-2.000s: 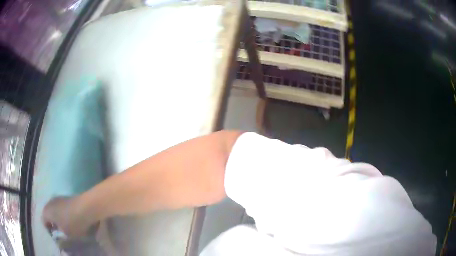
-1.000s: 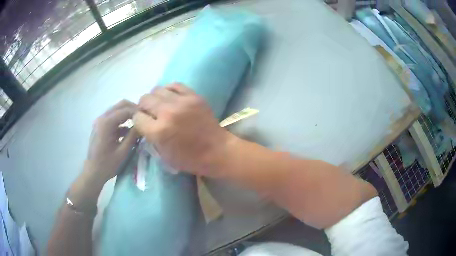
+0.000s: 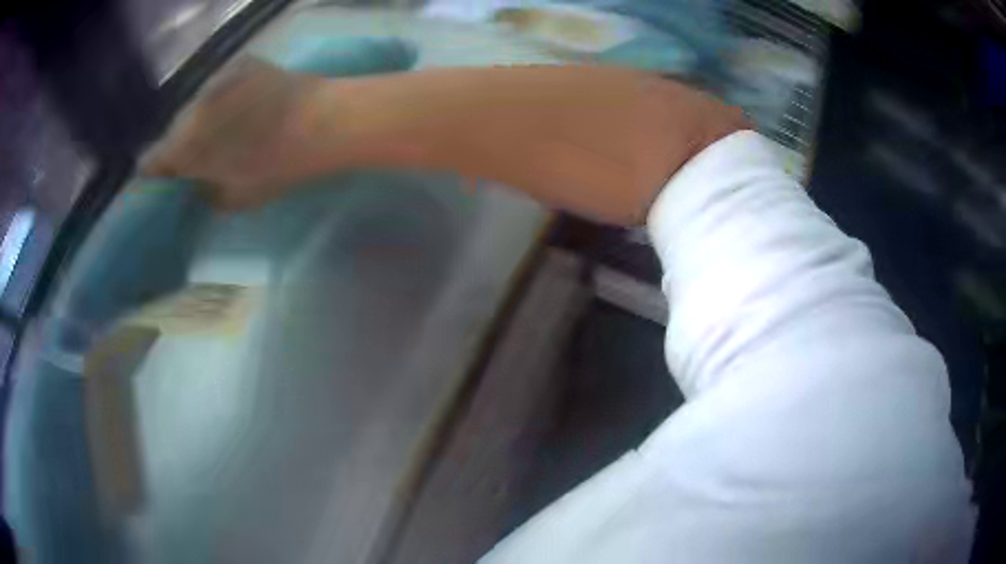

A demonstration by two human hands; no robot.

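A teal fabric bundle (image 3: 138, 237) lies bent along the left side of the pale table (image 3: 199, 408). A thin pale band crosses it low at the left edge. Beside it are a brown strip (image 3: 116, 413) and a yellowish printed strip (image 3: 210, 308). My right hand (image 3: 232, 138) reaches across to the upper left, over the bundle's upper part. It is blurred, and its grip cannot be made out. More teal fabric (image 3: 353, 55) shows just above my right wrist. My left hand is out of the picture.
The table's edge (image 3: 469, 380) runs diagonally below my right forearm. A wire-mesh rack (image 3: 789, 94) stands beyond my elbow at the upper right. Pale sheets and blue-teal pieces (image 3: 662, 44) lie near it. A dark bar runs along the upper left.
Both hands were together at the bundle's tied middle; now my right hand is stretched to the upper left and my left hand is gone from view. The bundle appears farther left and bent.
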